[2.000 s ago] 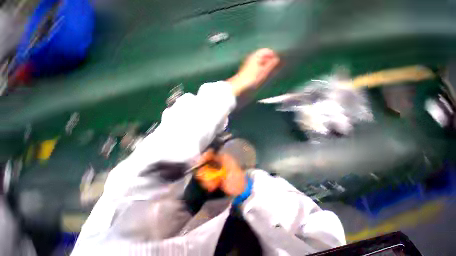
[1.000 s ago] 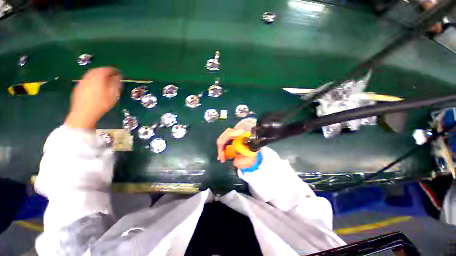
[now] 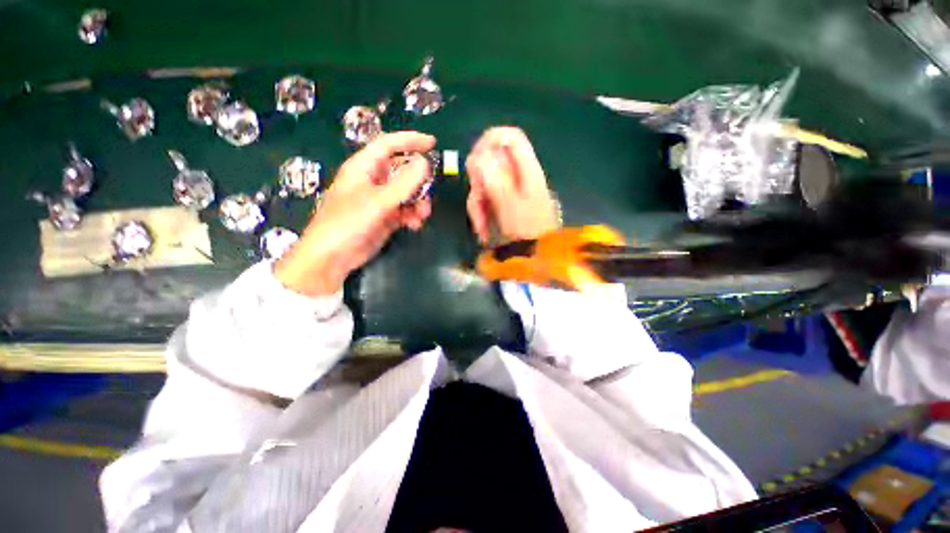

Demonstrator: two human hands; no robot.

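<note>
My left hand (image 3: 359, 213) pinches a round chrome housing (image 3: 414, 177) in its fingertips, which partly cover it. My right hand (image 3: 510, 187) is just right of it, fingers bent forward and close together. The orange and black electric screwdriver (image 3: 552, 257) lies across the near part of my right hand and wrist, bit end to the left. Whether my fingers grip it is hidden. Several chrome housings (image 3: 242, 211) lie on the green mat (image 3: 417, 302) to the left, one on a beige strip (image 3: 63, 248).
A crumpled clear plastic bag (image 3: 729, 156) lies at the right, beside a round grey tray (image 3: 817, 175). A small white and yellow label (image 3: 450, 162) lies between my hands. A blurred dark cable runs right from the screwdriver. A person's white sleeve (image 3: 917, 349) shows at the right edge.
My left hand has moved right to the middle and now holds a chrome housing. My right hand has reached forward; the screwdriver now lies sideways across its near part. The view has shifted.
</note>
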